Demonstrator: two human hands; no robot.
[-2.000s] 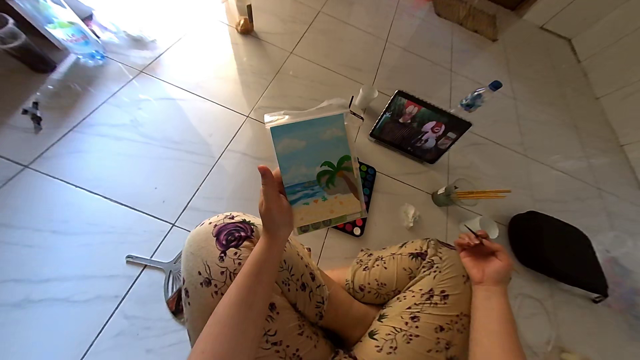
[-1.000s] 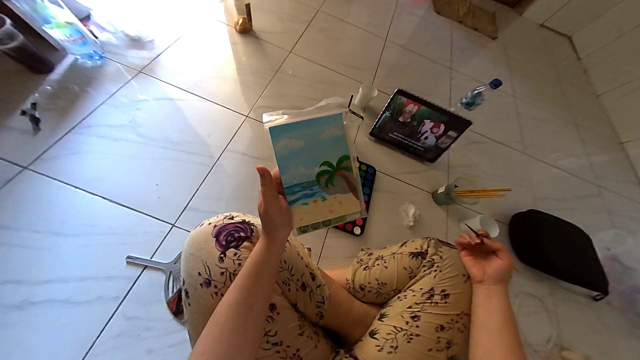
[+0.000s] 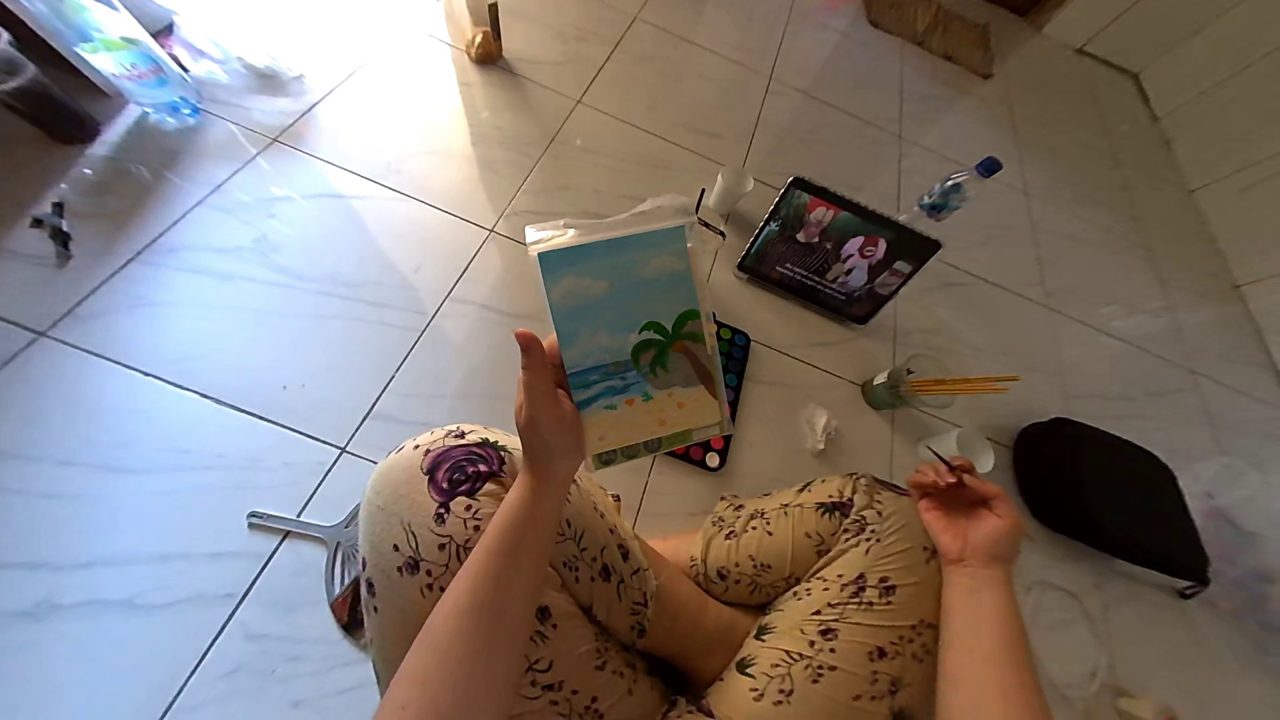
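My left hand (image 3: 550, 415) holds up a beach painting with a palm tree (image 3: 630, 330), which lies against a clear plastic sleeve (image 3: 600, 228). Behind its lower right side, a black paint palette with round colour pans (image 3: 733, 370) rests on the floor, partly hidden. A thin dark paintbrush (image 3: 943, 461) is held in the fingers of my right hand (image 3: 968, 515), above my right knee. Just beyond that hand are a white cup (image 3: 965, 447) and a glass jar (image 3: 885, 388) with several yellow-handled brushes (image 3: 965, 385).
A tablet (image 3: 838, 250) showing a video stands beyond the palette, near a small water bottle (image 3: 958, 190) and a white cup (image 3: 731, 188). Crumpled tissue (image 3: 819, 428) lies before the jar. At right is a black case (image 3: 1110, 495); a grey-handled object (image 3: 300, 525) lies beside my left knee.
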